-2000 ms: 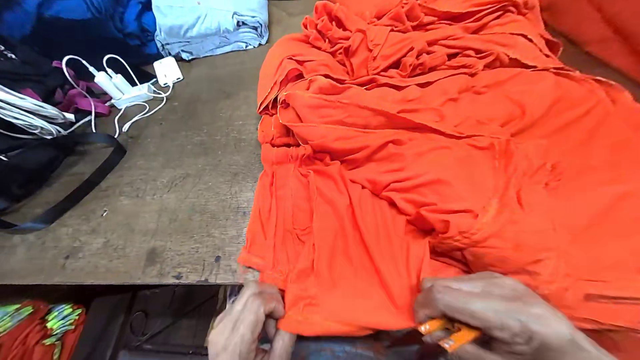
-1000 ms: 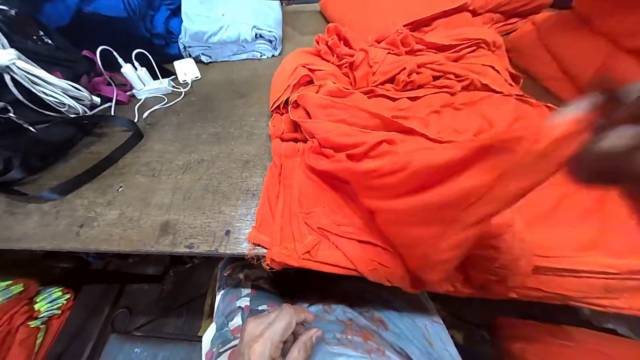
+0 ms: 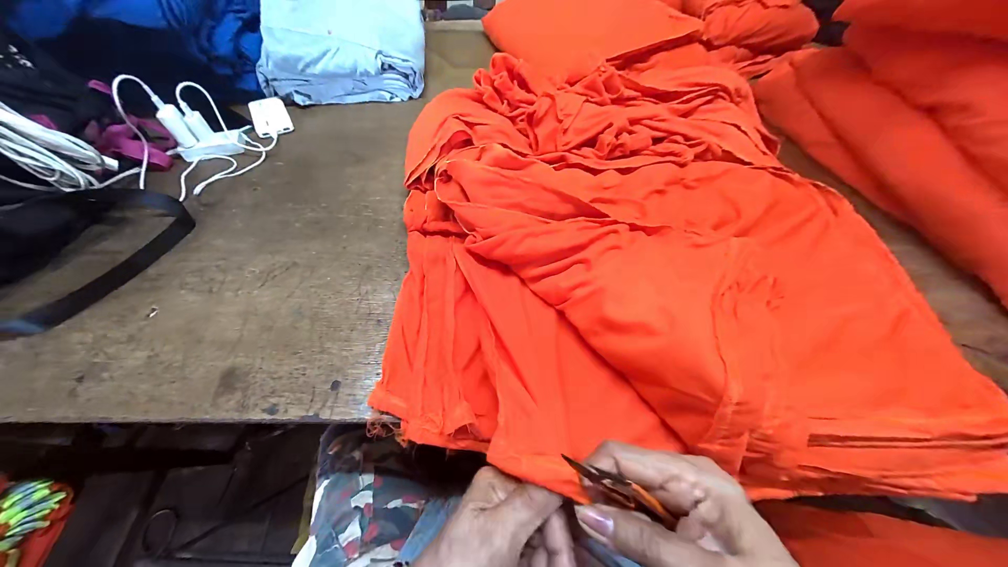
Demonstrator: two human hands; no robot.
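Orange fabric [image 3: 630,283] lies in gathered folds over the wooden table, its hem hanging at the front edge. At the bottom centre my left hand [image 3: 504,520] pinches the lower edge of this cloth. Just right of it, my right hand [image 3: 685,504] holds small orange-handled thread snips [image 3: 622,488], their dark blades pointing up and left over the hem. The fingertips of both hands are close together. Parts of the snips' handle are hidden by the right fingers.
On the wooden table [image 3: 299,276] are a white power adapter with cables [image 3: 213,142], a black strap [image 3: 118,268] and folded light-blue fabric [image 3: 342,51]. More orange cloth [image 3: 929,142] lies at right. Patterned cloth [image 3: 362,496] is below the table edge.
My left hand has come up from the lap to the hem since a second ago. My right hand has moved from the far right to the hem beside it.
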